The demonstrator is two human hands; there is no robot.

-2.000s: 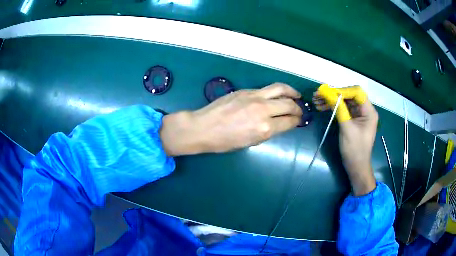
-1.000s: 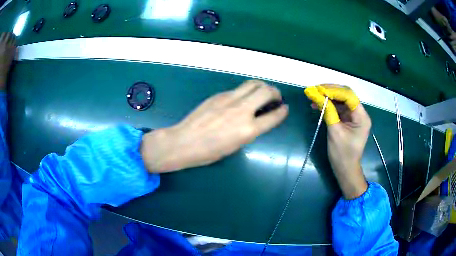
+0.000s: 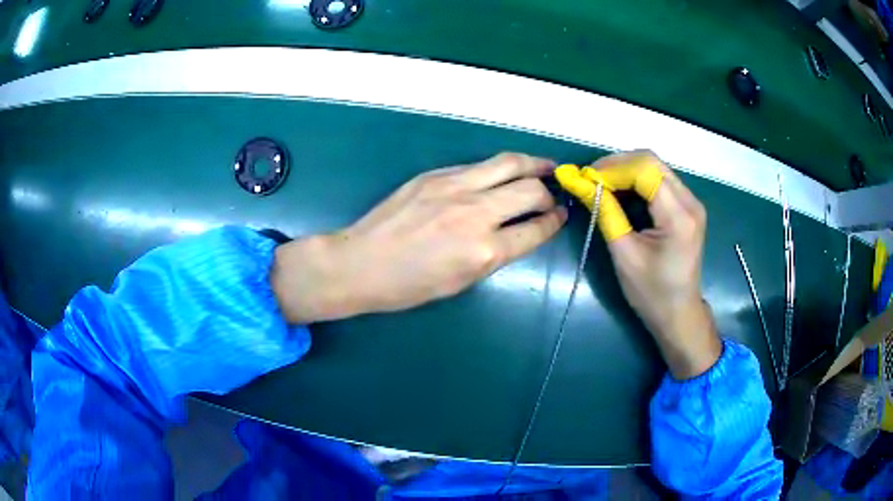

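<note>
My left hand (image 3: 431, 235), bare, reaches across the bench and holds a round black part (image 3: 560, 192), mostly hidden by its fingers. My right hand (image 3: 651, 235), with yellow finger covers, pinches the upper end of a long thin magnet stack (image 3: 563, 328). The stack slants down across the bench to the front edge. The yellow fingertips meet the black part at my left fingertips. Another round black part (image 3: 261, 166), with small silver dots and an open centre, lies flat on the bench to the left.
A white rail (image 3: 323, 78) separates the bench from the green belt (image 3: 548, 59), which carries several black parts. Thin silver rods (image 3: 788, 294) lie at the right. An open brown carton (image 3: 801, 416) with a clear ribbed pack (image 3: 848, 406) stands at the right edge.
My left hand lifted a black part from the bench and now holds it against the yellow fingertips. My right hand moved left with the stack. Parts on the belt shifted left.
</note>
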